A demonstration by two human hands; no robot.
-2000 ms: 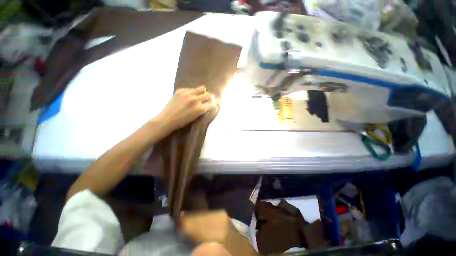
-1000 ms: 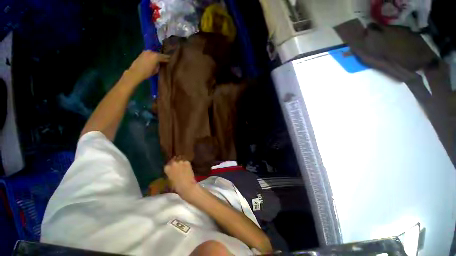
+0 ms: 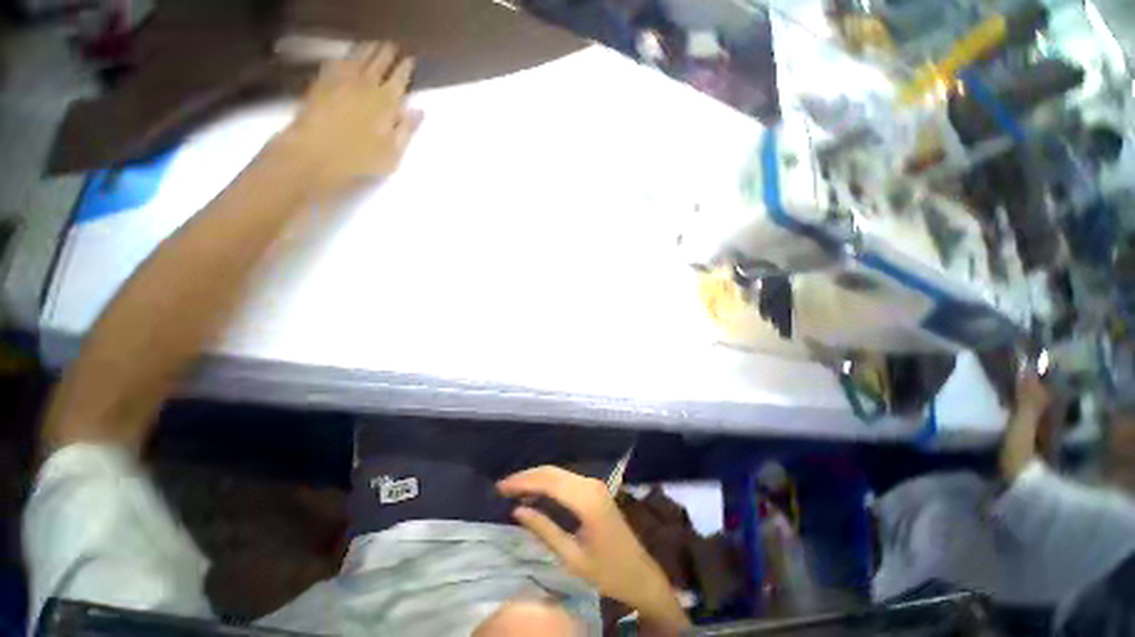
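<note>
My left hand (image 3: 361,112) lies at the back left of the white table, on the near edge of a wide brown cloth panel (image 3: 498,47). Its fingers are spread and point away from me; whether they pinch the cloth cannot be told. My right hand (image 3: 566,523) is over my lap, in front of the table's edge, with thumb and fingers apart and nothing in it. The white table (image 3: 498,237) reaches from the cloth to the sewing machine (image 3: 871,268) on the right.
Yellow strips (image 3: 726,302) and a dark scrap (image 3: 775,305) lie by the machine. Green-handled snips (image 3: 861,388) are at the table's right end. Brown pieces (image 3: 672,535) and a blue bin (image 3: 753,535) are below the table. Another person's arm (image 3: 1027,429) shows at the right.
The view has swung from the left bin back to the table. My left hand has left the brown cloth in the bin and is at the back-left panel. My right hand has opened over my lap.
</note>
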